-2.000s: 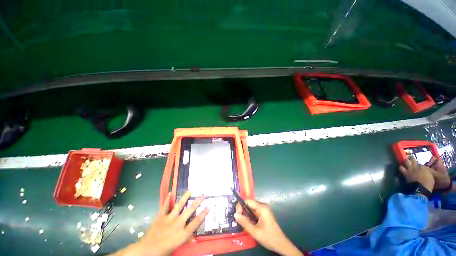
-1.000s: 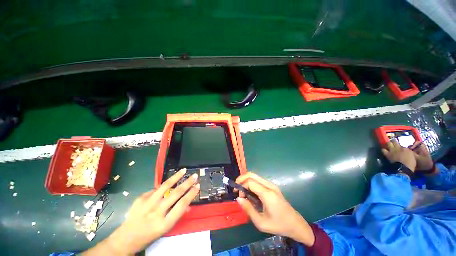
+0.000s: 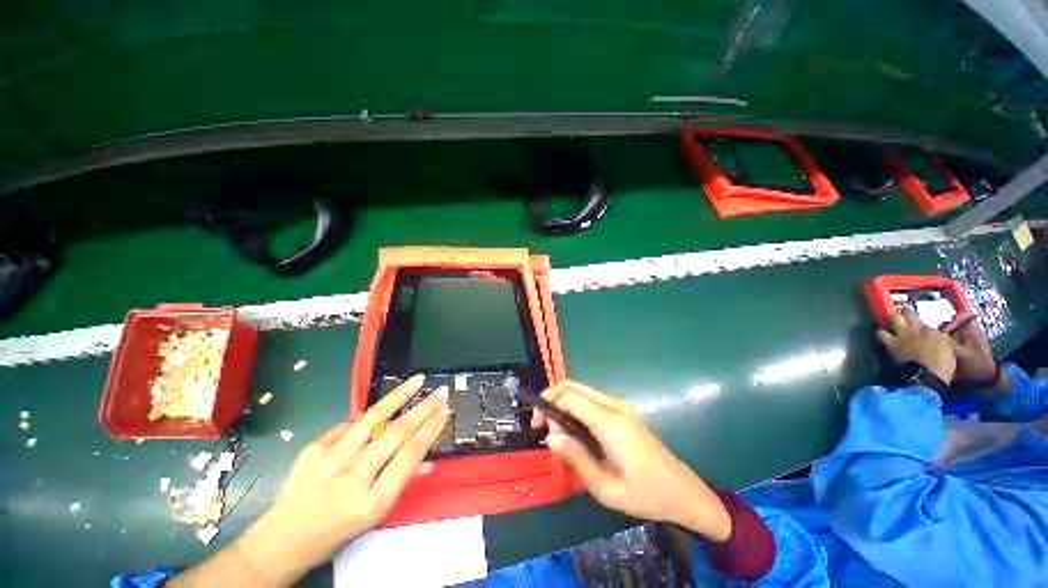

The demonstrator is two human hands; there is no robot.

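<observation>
An open tablet (image 3: 465, 327) lies in an orange-red foam tray (image 3: 483, 488) in front of me. Its circuit board (image 3: 483, 411) is at the near end. My left hand (image 3: 362, 459) lies flat with fingers spread over the board's left part and the tray's edge. My right hand (image 3: 626, 454) holds dark tweezers (image 3: 569, 423), whose tip is at the board's upper right. A small pale piece (image 3: 511, 386) shows at the tip; whether the tweezers grip it I cannot tell. A red bin (image 3: 236, 379) of cream pads (image 3: 187, 373) stands left of the tray.
Loose pads (image 3: 201, 496) and dark strips lie below the bin. A white sheet (image 3: 414, 554) is at the bench edge. Black curved items (image 3: 575, 207) and trays with tablets (image 3: 764, 172) lie on the belt. Another person in blue (image 3: 919, 459) works at right.
The bright glare on the tablet has gone and the view has shifted. The tweezers stay over the board's right part, with the tip now slightly further up. The belt items have moved slightly right.
</observation>
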